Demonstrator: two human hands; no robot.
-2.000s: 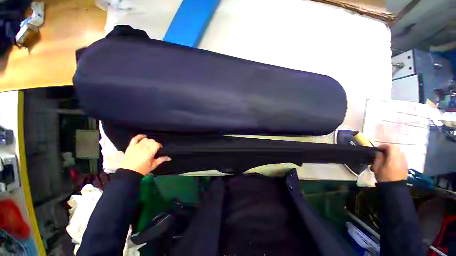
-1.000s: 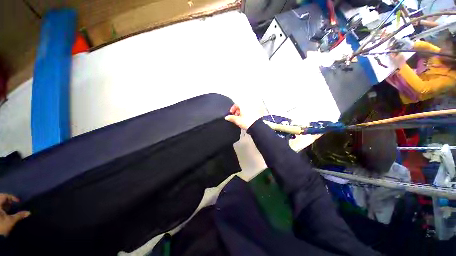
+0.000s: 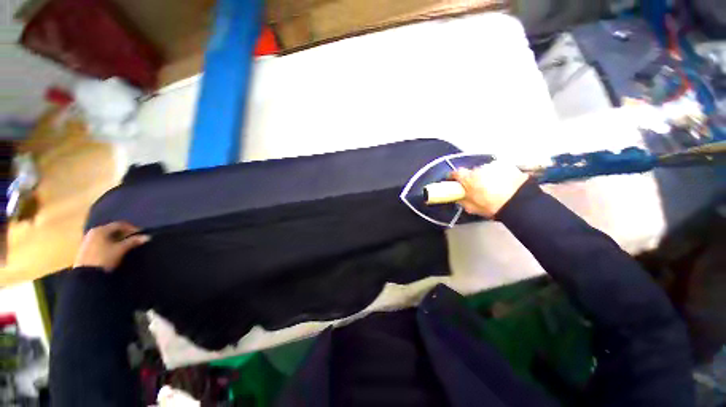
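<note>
The black garment point(image 3: 286, 262) lies with its upper edge along the padded navy board point(image 3: 279, 184) and drapes over the board's near side onto the table. My left hand point(image 3: 107, 245) pinches the garment's edge at the board's left end. My right hand point(image 3: 487, 189) is closed on the cream handle of the steam iron point(image 3: 439, 193). The iron's dark pointed plate with a pale outline points left, over the right end of the board and the garment's corner. The iron's underside is hidden.
The white-covered table point(image 3: 382, 87) lies under everything. A blue bar point(image 3: 225, 87) stands out behind the board. The blue-wrapped iron hose point(image 3: 597, 164) runs off right. A dark red bag point(image 3: 91, 40) and white plastic point(image 3: 103, 107) are at the back left.
The garment has gone from the table's front edge up onto the board. My right hand has let go of the garment's right corner and taken hold of the iron. The view has swung back left.
</note>
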